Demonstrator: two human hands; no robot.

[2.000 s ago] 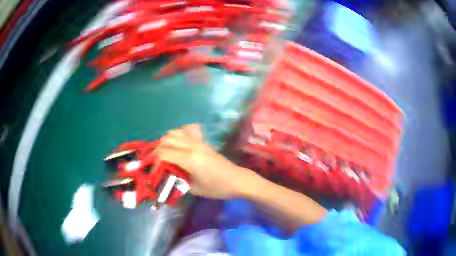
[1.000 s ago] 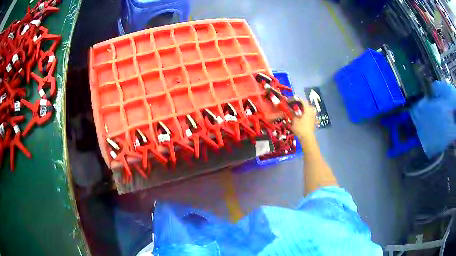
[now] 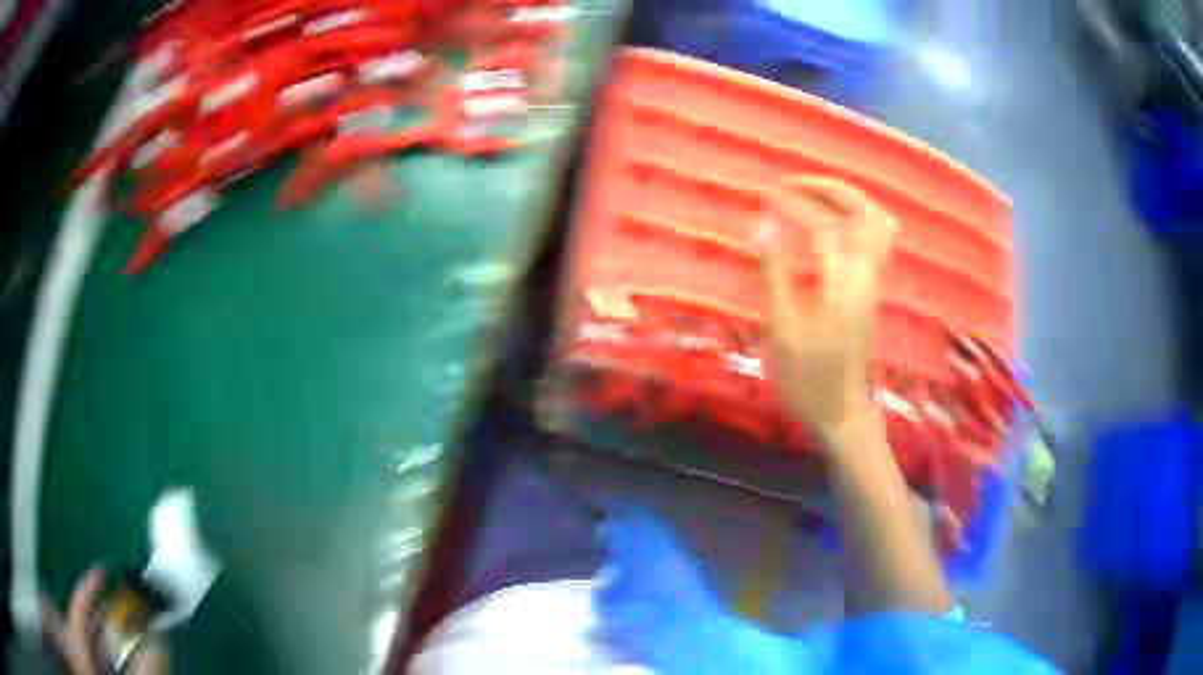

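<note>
My right hand [image 3: 831,297] is above the red partitioned tray [image 3: 699,112], blurred, fingers apart, with nothing visible in it. Red spring clamps [image 3: 745,363] line the tray's near side, and more sit at its right corner. My left hand [image 3: 82,630] is small and cut off at the bottom left edge. Its fingers are around a small dark and gold-brown piece [image 3: 125,613], which looks like a device unit; blur hides its details. A white cloth or paper [image 3: 178,554] lies on the green bench beside the left hand.
Many red spring clamps with white labels [image 3: 310,90] are heaped at the far end of the green bench [image 3: 317,317]. A white strip [image 3: 40,382] runs along its left. A blue stool [image 3: 752,40] stands behind the tray. A blue bin [image 3: 1141,501] is at the right.
The view has swung left towards the bench. My right hand has left the clamps at the tray's right corner and let them go. My left hand has come into view.
</note>
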